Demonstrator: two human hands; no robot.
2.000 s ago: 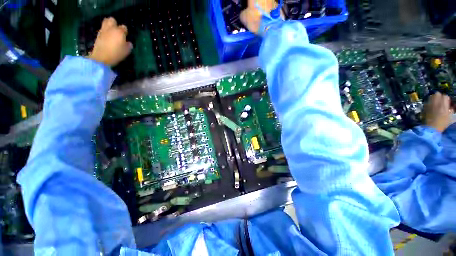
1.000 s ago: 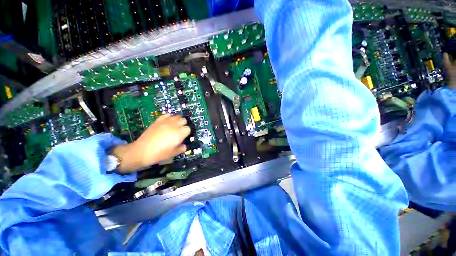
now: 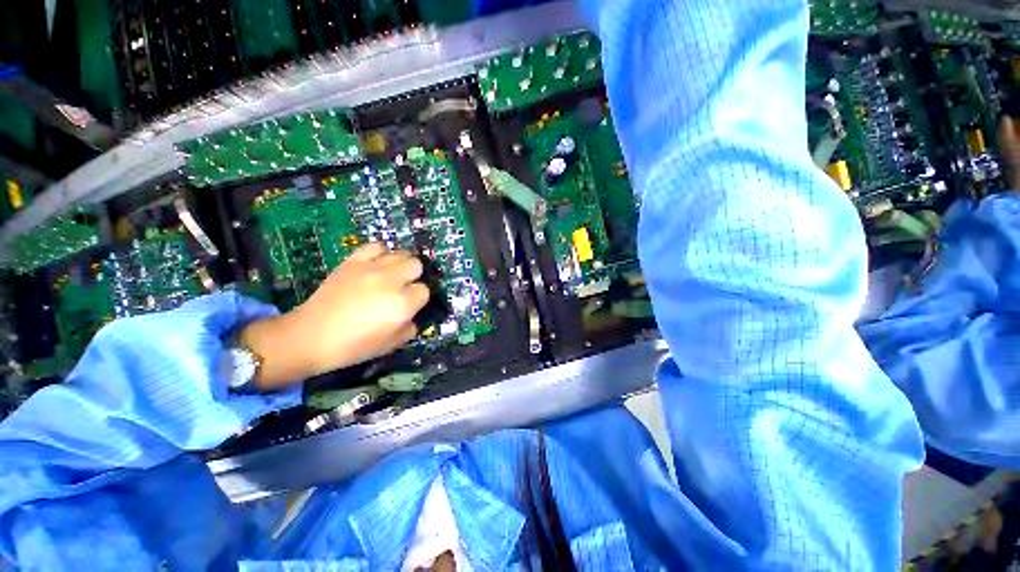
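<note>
A green printed circuit board (image 3: 304,229) crowded with silver and white parts lies in a black pallet (image 3: 475,355) in front of me. My left hand (image 3: 356,310) rests over the lower middle of the board, knuckles up, with a silver wristwatch (image 3: 241,365) at the wrist. Its fingers are curled and the fingertips point down at dark parts near the board's right side; whether they hold a component cannot be seen. My right arm in a light blue sleeve (image 3: 744,246) reaches up past the top edge of the picture, so my right hand is out of view.
Another board (image 3: 548,212) lies to the right, partly behind my right sleeve, and one (image 3: 151,274) to the left. Metal rails run behind (image 3: 369,78) and in front (image 3: 470,409) of the pallets. Another person's blue sleeve (image 3: 962,335) is at the right. A dark rack (image 3: 224,50) stands behind.
My left hand has come from the rack beyond the rail onto the board. My right hand, earlier at the blue bin, has left the picture as the view shifted.
</note>
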